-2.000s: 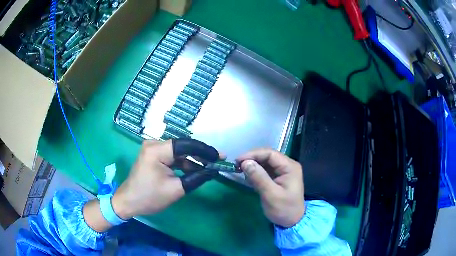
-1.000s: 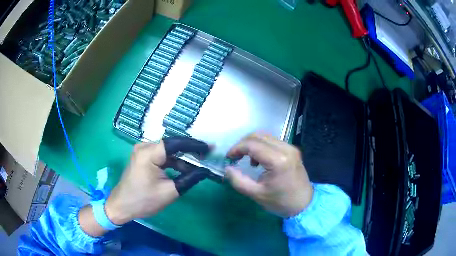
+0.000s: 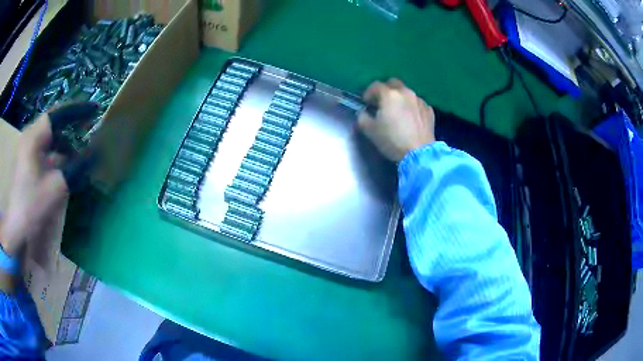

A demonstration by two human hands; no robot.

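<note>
A shallow silver metal tray [image 3: 321, 190] lies in front of me with two long rows of dark green capacitors [image 3: 264, 144] on its left half. My right hand [image 3: 397, 118] is at the tray's far right corner, its fingertips on a green capacitor [image 3: 350, 102] by the far rim. My left hand [image 3: 42, 176], with black finger cots, is blurred at the near edge of the open carton [image 3: 144, 84], thumb and fingers apart. The carton holds a heap of loose green capacitors [image 3: 106, 53]. I cannot tell whether my left fingers touch any.
A shallow black tray [image 3: 462, 134] is partly behind my right sleeve. A deep black bin [image 3: 610, 282] with scattered green parts is at the far right. A red-handled tool [image 3: 486, 25] with a black cord lies at the back right. A smaller carton [image 3: 224, 25] stands behind the open one.
My hands have parted. My left hand has moved left to the carton, and my right hand has moved to the tray's far right corner. A green capacitor now shows there.
</note>
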